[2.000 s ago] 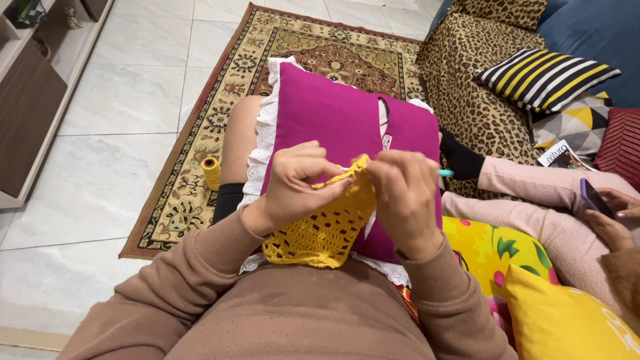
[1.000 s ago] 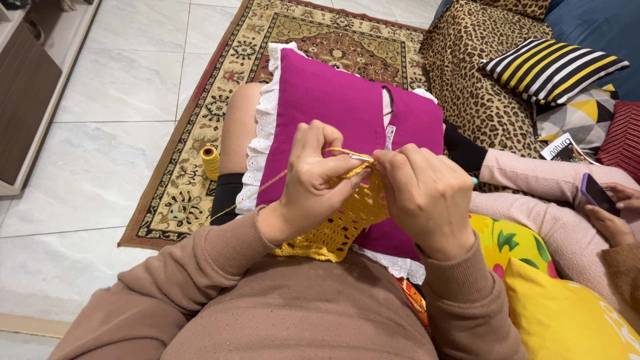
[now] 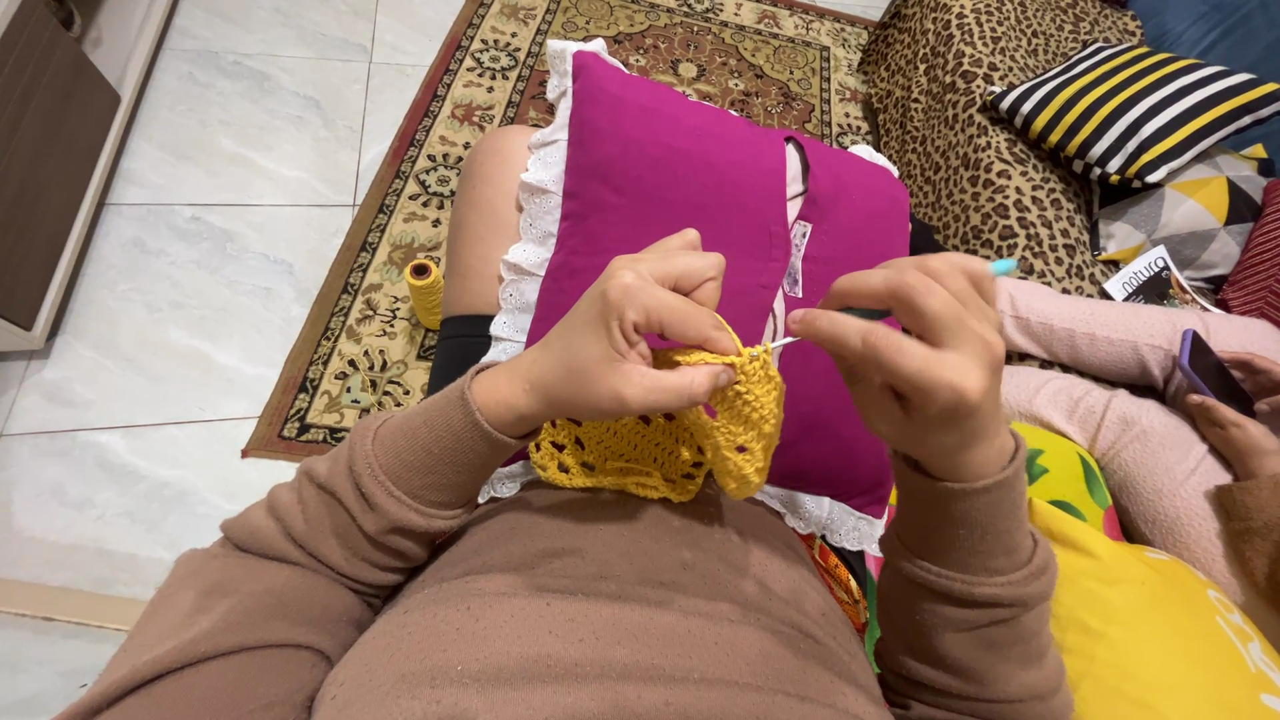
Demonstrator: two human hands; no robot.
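My left hand [image 3: 640, 335] pinches the upper edge of a yellow crochet piece [image 3: 625, 455] between thumb and fingers, with a strand of yarn looped up by the fingertips. In my right hand [image 3: 915, 350] is a crochet hook [image 3: 785, 342]; its metal shaft meets the stitches at the edge, and its turquoise end shows above the knuckles. The openwork part of the piece hangs below my left hand, over a magenta cushion [image 3: 670, 190] with white eyelet ruffles on my lap. A cone of yellow yarn [image 3: 425, 295] stands at the left, beside my leg.
A patterned rug [image 3: 350, 330] covers part of the tiled floor. At the right, another person sits with a phone [image 3: 1213, 372] in their hands. Nearby lie a striped cushion [image 3: 1140, 110], a yellow cushion [image 3: 1130, 620] and a printed magazine [image 3: 1150, 280] by a leopard-print cover [image 3: 970, 120].
The hook's turquoise end, hidden one second ago, shows above my right hand again. My right hand has moved a little away from my left, baring part of the hook's shaft.
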